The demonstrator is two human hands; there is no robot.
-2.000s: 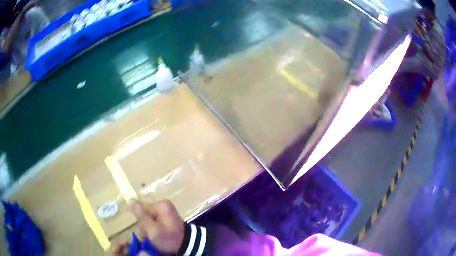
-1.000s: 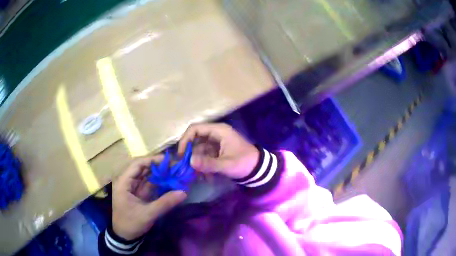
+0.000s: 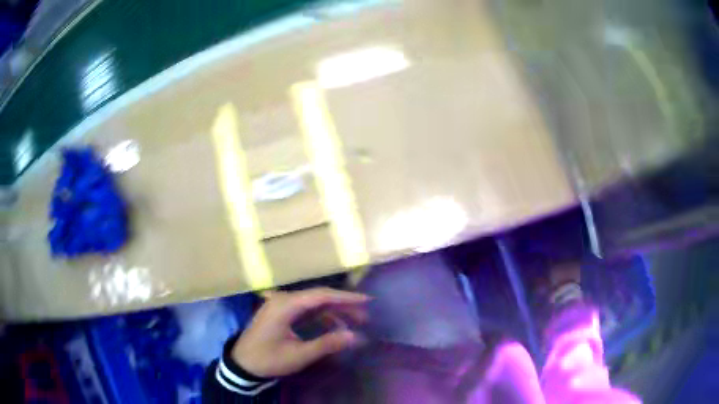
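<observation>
My left hand point(image 3: 303, 331) is below the front edge of the worktop, fingers curled with a gap to the thumb; no blue piece shows in it. My right hand point(image 3: 561, 282) is small, dark and blurred at the lower right, over the right parts bin point(image 3: 642, 304); its fingers and anything in them cannot be made out. A heap of blue spiky pieces point(image 3: 87, 205) lies on the left of the worktop. The white glue dish point(image 3: 277, 185) sits between two yellow tape strips, left point(image 3: 238, 197) and right point(image 3: 329, 173), with a thin pale stick at it.
The brown worktop point(image 3: 449, 134) curves across the view, with a green strip point(image 3: 165, 55) behind it. A clear partition with a metal-looking edge point(image 3: 590, 225) stands at the right. Blue bins with blue pieces point(image 3: 154, 343) are below the bench at the lower left.
My hands have parted; the right moved to the lower right, and the blue piece held between them no longer shows. The view has swung left, bringing the blue heap fully in.
</observation>
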